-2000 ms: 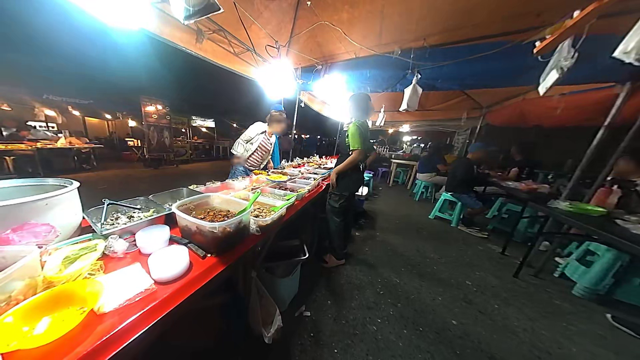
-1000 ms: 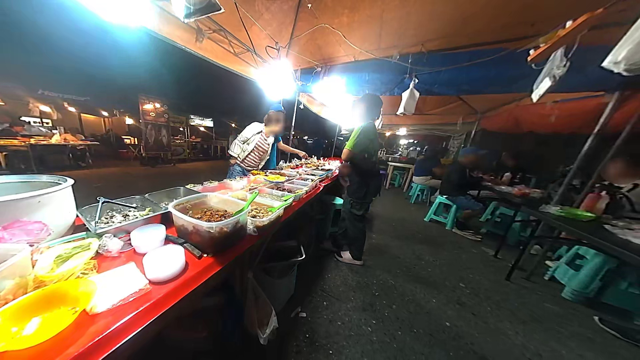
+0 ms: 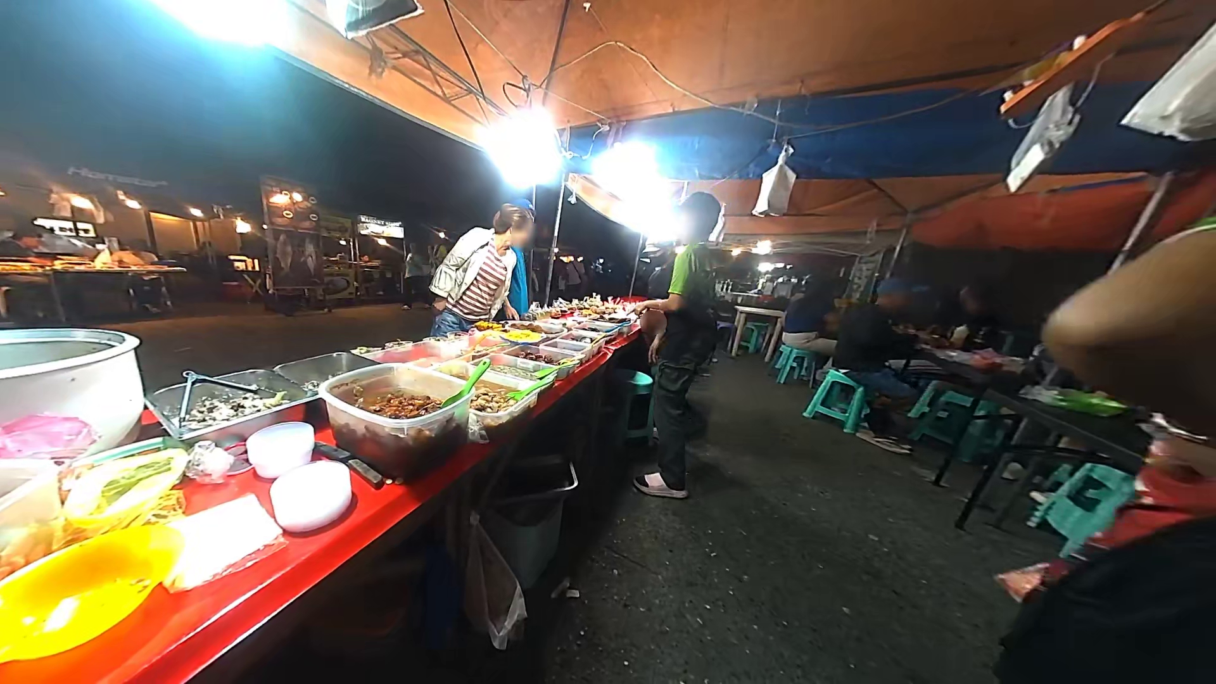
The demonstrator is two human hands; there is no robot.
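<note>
Neither my left hand nor my right hand shows. A yellow bowl (image 3: 81,591) lies at the near left of the red-covered counter (image 3: 328,562). Beside it is a white sheet in clear plastic (image 3: 226,540), with two stacks of white plastic containers (image 3: 311,495) just behind. A clear tub of brown food (image 3: 394,404) holds a green spoon (image 3: 468,383). Further left, tongs (image 3: 187,399) rest in a metal tray (image 3: 231,410), near a large white pot (image 3: 65,382). Several more food tubs run along the counter.
A person in a striped top (image 3: 481,275) leans over the counter's far side; another in black and green (image 3: 686,342) stands on this side. A bin (image 3: 529,518) is under the counter. Green stools (image 3: 838,401) and dark tables (image 3: 1069,415) with seated people are at right. Another person's arm (image 3: 1135,318) is close by.
A person with a bare arm and dark clothing has come into view at the near right. The person in the striped top has drawn back the arm that was stretched over the food.
</note>
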